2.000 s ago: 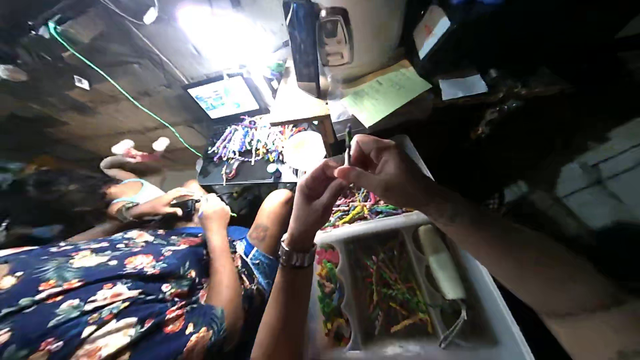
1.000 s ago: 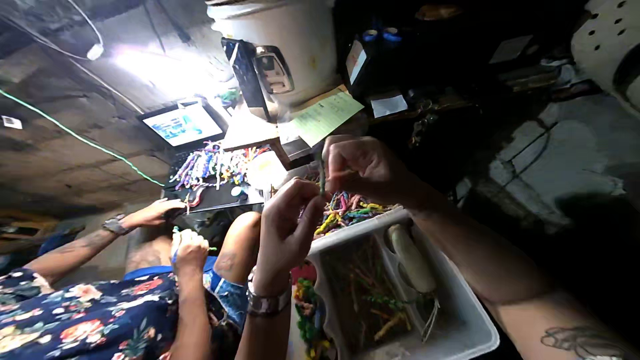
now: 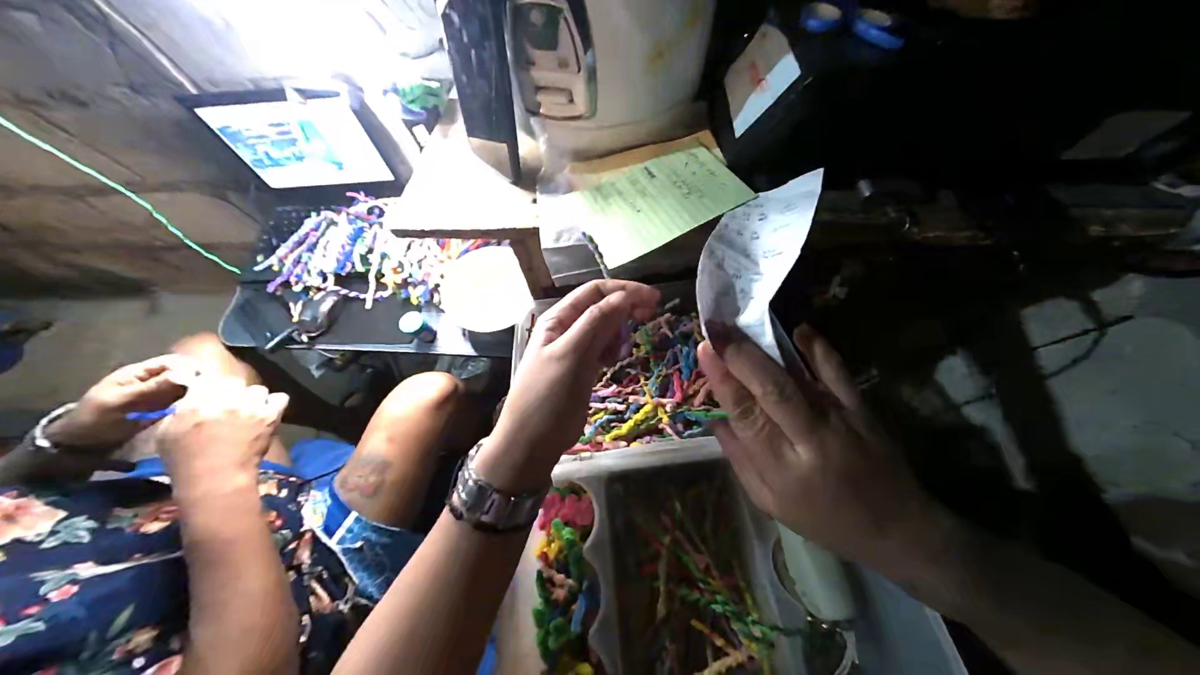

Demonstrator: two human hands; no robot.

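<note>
My left hand point(image 3: 586, 352), with a metal watch at its wrist, holds a thin dark twisted cord point(image 3: 594, 251) that sticks up above the fingers. My right hand point(image 3: 797, 422) grips the lower end of a white paper sheet point(image 3: 750, 248) bearing handwriting. Beneath both hands stands a pale plastic tray point(image 3: 656, 457) with compartments. Its far compartment holds many short, colourful twisted cords point(image 3: 647, 384). Nearer lie green and red cords point(image 3: 703, 600), bright cords point(image 3: 562, 581) in a side slot, and a pale cylindrical object point(image 3: 814, 574) partly under my right wrist.
At left, a co-worker's hands point(image 3: 202, 412) work at a blue strand. Beyond them, a laptop point(image 3: 291, 141) and a pile of colourful cords point(image 3: 347, 248) sit on a dark surface point(image 3: 375, 323). A yellow lined sheet point(image 3: 656, 197) lies before a large pale bucket point(image 3: 637, 75).
My right hand has left my left hand and moved right; it now holds the white paper, which lay on the ledge before. My left hand still has the thin cord.
</note>
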